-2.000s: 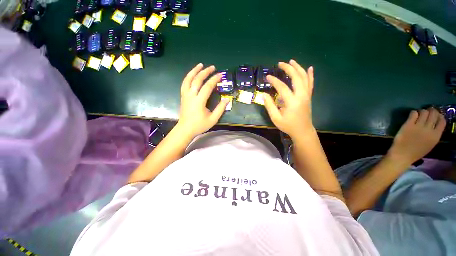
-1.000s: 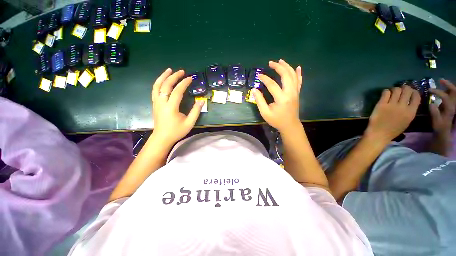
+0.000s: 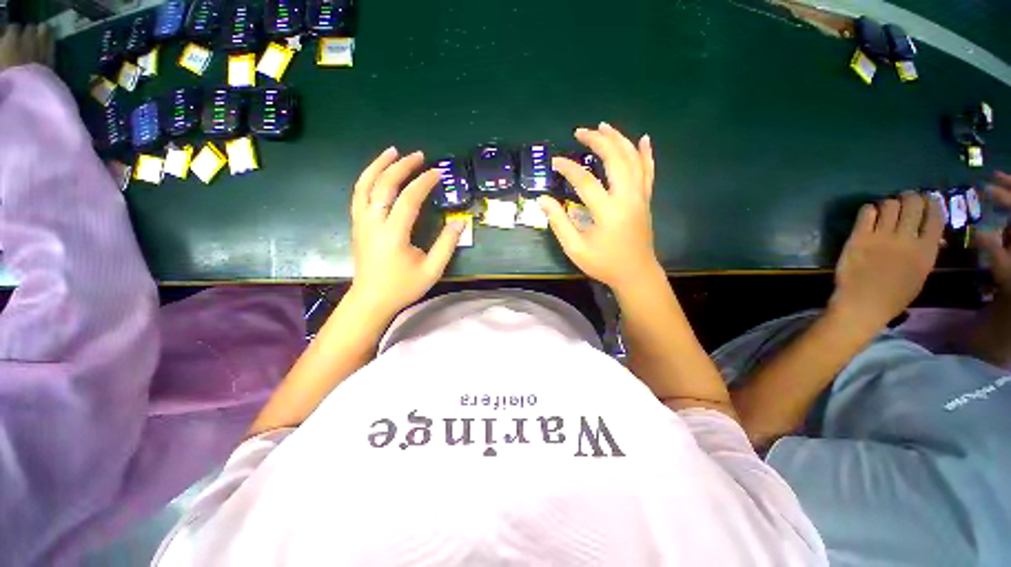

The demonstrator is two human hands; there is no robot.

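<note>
Several dark smartwatch modules (image 3: 494, 168) stand side by side between my hands, display side up, some with lit marks. Silver-white pouch batteries (image 3: 501, 213) with yellow edges hang toward me. My left hand (image 3: 397, 227) is at the row's left end, fingertips at the leftmost module (image 3: 451, 184) and thumb at its battery. My right hand (image 3: 608, 210) is over the right end; its index fingertip is by the third module (image 3: 538, 167), its thumb is at the batteries, and its fingers partly cover the rightmost module.
Two rows of modules (image 3: 223, 112) with batteries lie at upper left on the green bench (image 3: 710, 144). Two more modules (image 3: 886, 41) lie at upper right. A neighbour's hand (image 3: 894, 257) is beside modules (image 3: 960, 207) at right. A pink sleeve (image 3: 72, 199) reaches the bench at left.
The view has shifted slightly since a second ago. My right index finger has moved from the rightmost module to the third one, whose marks now show brighter. The left neighbour's arm has reached forward.
</note>
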